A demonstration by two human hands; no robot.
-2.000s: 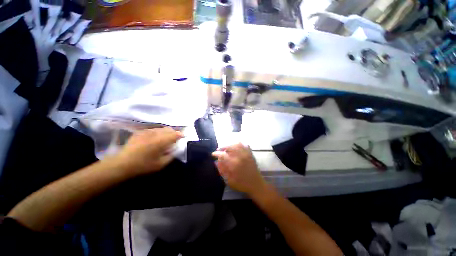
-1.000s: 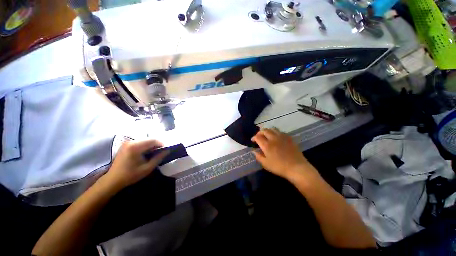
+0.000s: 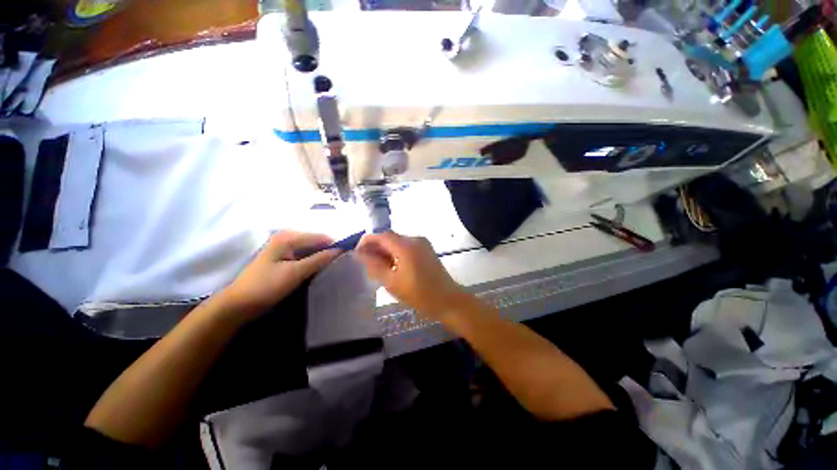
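Observation:
My left hand point(image 3: 280, 266) and my right hand point(image 3: 401, 263) pinch a black edge point(image 3: 350, 241) between their fingertips, just in front of the needle area point(image 3: 374, 207). A grey piece point(image 3: 344, 307) with a black band hangs below my hands over the table edge. A light grey panel point(image 3: 174, 202) lies left of the needle, with a stitched grey strip point(image 3: 77, 188) beside a black strip. The black panel merges with the dark clothing, so its outline is unclear.
The white sewing machine head point(image 3: 431, 101) spans the middle. A black cut piece point(image 3: 496, 207) lies under its arm. Thread snips point(image 3: 622, 232) lie to the right. Crumpled grey scraps point(image 3: 734, 376) are at lower right. The printed scale point(image 3: 514, 292) runs along the table's front edge.
Since a second ago, my right hand has moved from the black cut piece to beside my left hand. The grey piece with the black band now hangs below them. The camera view has shifted.

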